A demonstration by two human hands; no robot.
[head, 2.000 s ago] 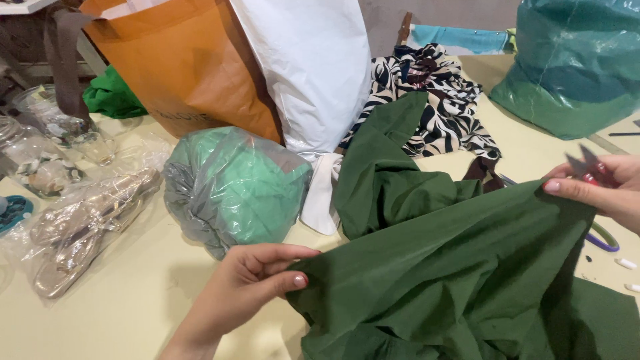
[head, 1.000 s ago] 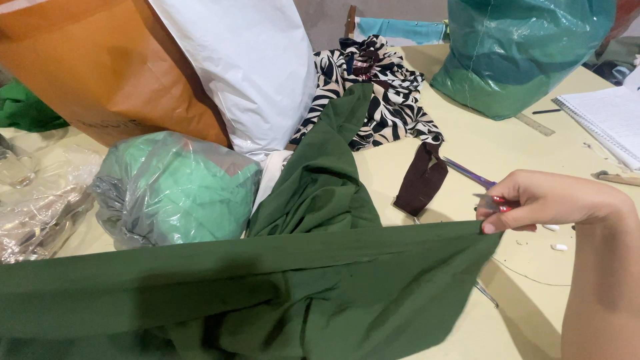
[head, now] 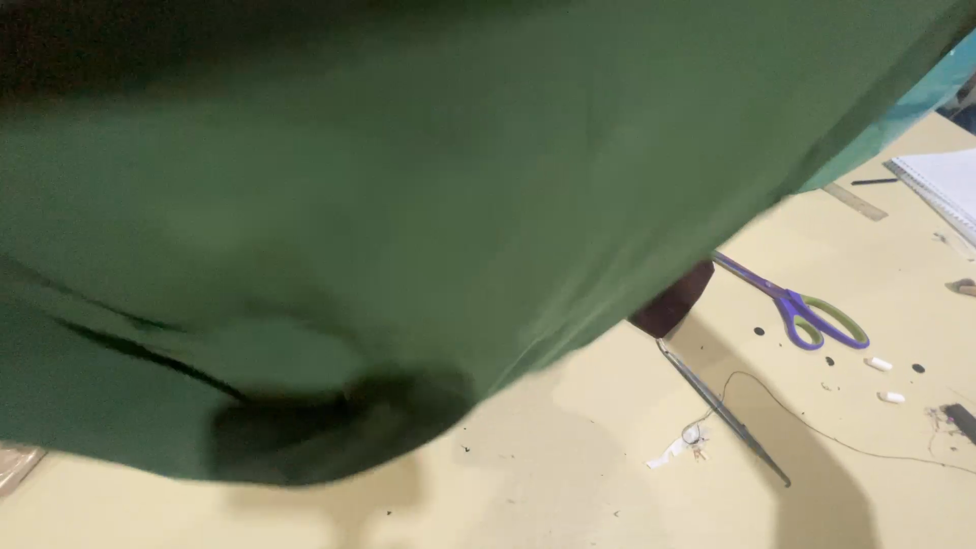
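Dark green fabric [head: 427, 198], blurred and close to the camera, fills most of the view and hangs above the table. Neither my left hand nor my right hand shows; what they hold cannot be seen. Right of the cloth lie scissors with purple and green handles [head: 797, 309], their blade tips covered by it. A dark maroon cloth piece [head: 675, 299] pokes out from under the green edge. Beside that piece rests a thin metal tool with a hooked end [head: 724, 412], with a dark thread [head: 823, 435] running past it.
A spiral notebook [head: 945, 179], a dark pencil-like stick [head: 874, 181] and a ruler [head: 855, 202] lie at the upper right of the cream table [head: 549, 457]. Small white pieces [head: 878, 364], black discs [head: 918, 368] and scraps are scattered near the scissors. A teal plastic bag [head: 877, 141] stands partly hidden behind the cloth.
The green fabric has come up in front of the camera and covers the bags and the patterned cloth. My right hand, seen one second ago pinching the fabric's edge, has left the view.
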